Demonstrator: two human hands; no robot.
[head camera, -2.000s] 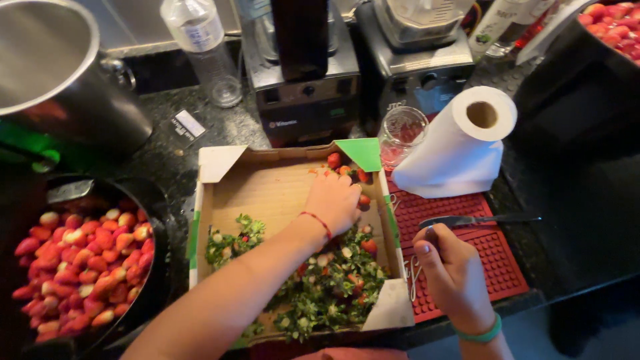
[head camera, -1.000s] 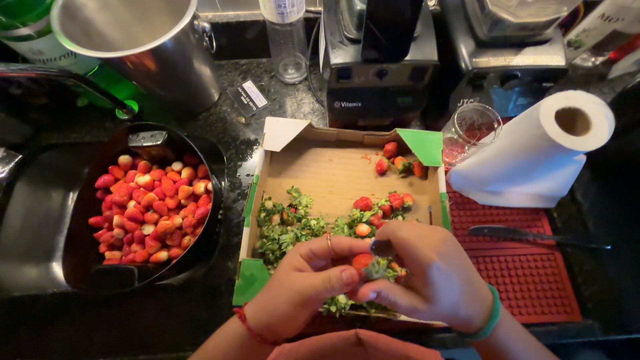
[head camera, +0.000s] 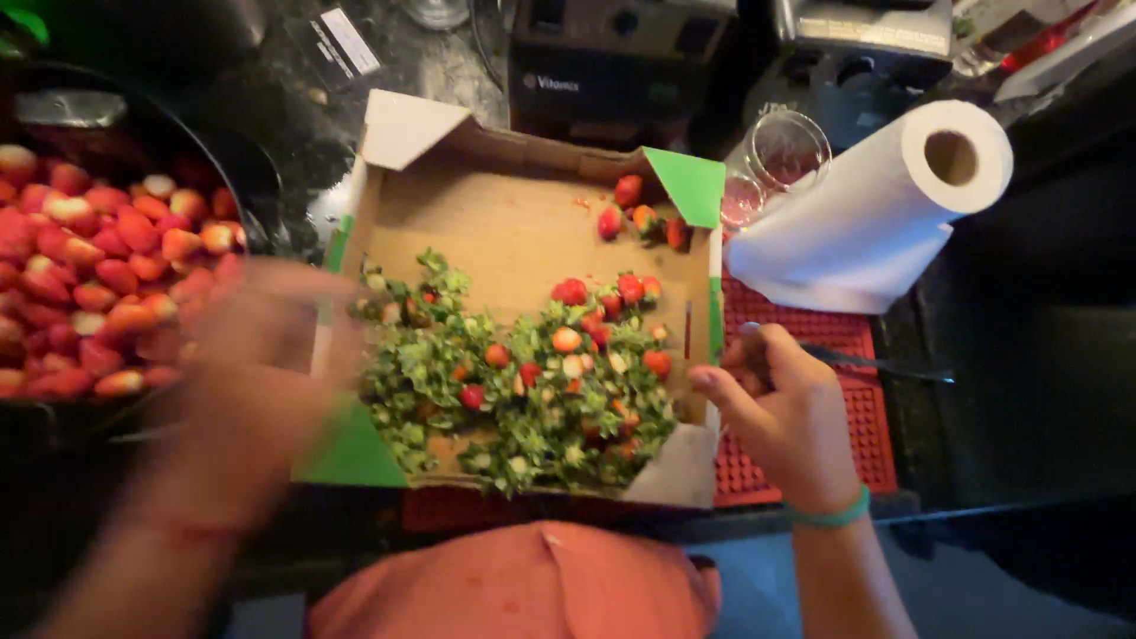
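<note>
My left hand (head camera: 266, 355), blurred by motion, is between the black pot (head camera: 209, 142) of hulled strawberries (head camera: 98, 293) and the left side of a cardboard tray (head camera: 524, 160); whether it holds anything cannot be told. My right hand (head camera: 777, 399) is by the tray's right wall, fingers curled, with a small metallic tip showing between them; the rest of that object is hidden. Cut green strawberry tops (head camera: 532, 399) fill the near part of the tray. A few whole strawberries (head camera: 628, 191) lie in its far right corner, and several red ones rest on the tops.
A paper towel roll (head camera: 852, 204) and glasses (head camera: 785, 155) stand right of the tray. A knife (head camera: 874, 362) lies on a red rubber mat (head camera: 799, 311) beside my right hand. Behind the tray is a Vitamix blender base (head camera: 612, 80). A label card (head camera: 342, 44) lies on the dark counter.
My hands were together over the tray around a strawberry; now they are apart. The left has moved left toward the pot, the right to the tray's right edge. The view has shifted closer.
</note>
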